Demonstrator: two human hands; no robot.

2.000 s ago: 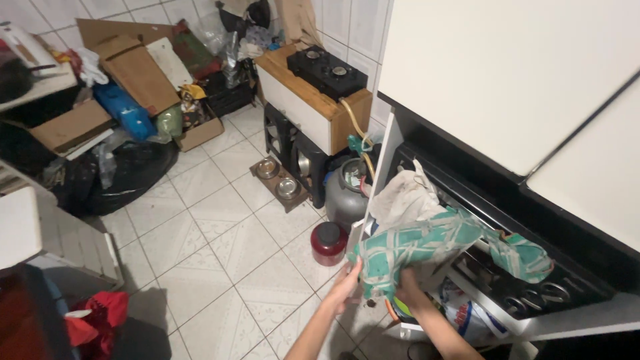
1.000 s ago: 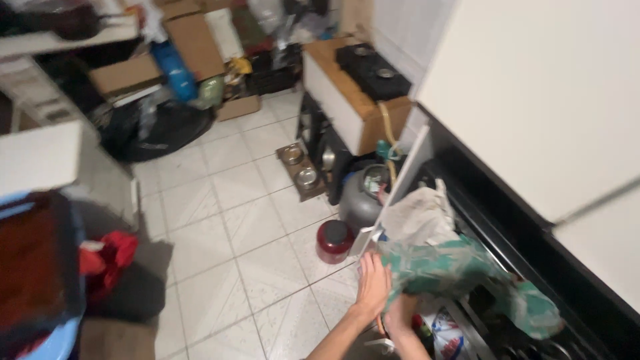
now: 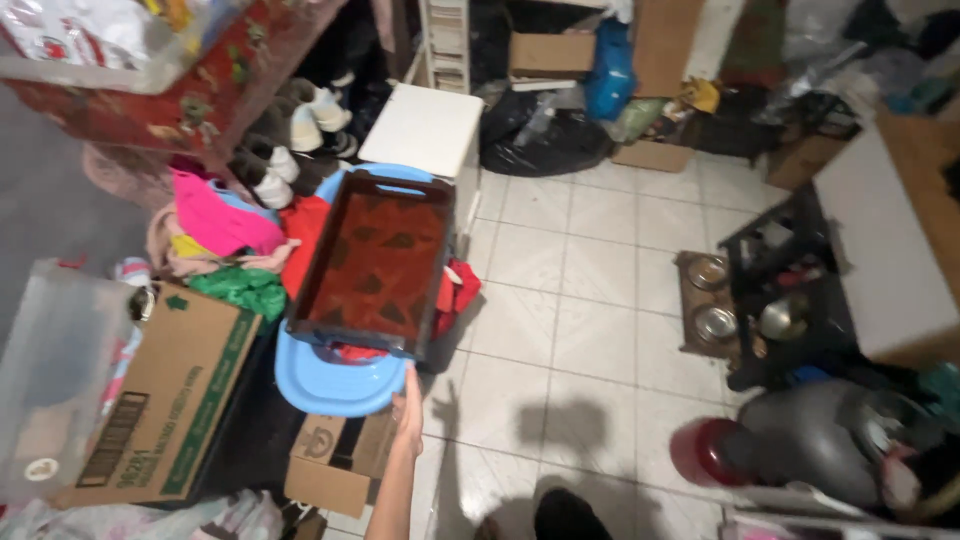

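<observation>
My left hand [image 3: 409, 412] reaches up from the bottom with its fingers extended, holding nothing that I can see. Its fingertips are by the near right corner of a dark-framed tray with a red-brown patterned base [image 3: 379, 262]; whether they touch it is unclear. Under the tray is a light blue plastic basin [image 3: 341, 386], with red cloth [image 3: 461, 289] showing around it. My right hand is out of view.
Left are a cardboard box [image 3: 180, 382], a clear plastic bin [image 3: 64, 375], piled clothes [image 3: 225, 217] and shoes [image 3: 274, 176]. A white cabinet [image 3: 427, 124] stands behind the tray. Pet bowls [image 3: 709, 300], a dark red container [image 3: 709, 450] and a gas cylinder [image 3: 817, 435] are on the right.
The view has swung far left, away from the stove and the green patterned cloth that both hands were at. Now only one hand shows, beside the tray and basin.
</observation>
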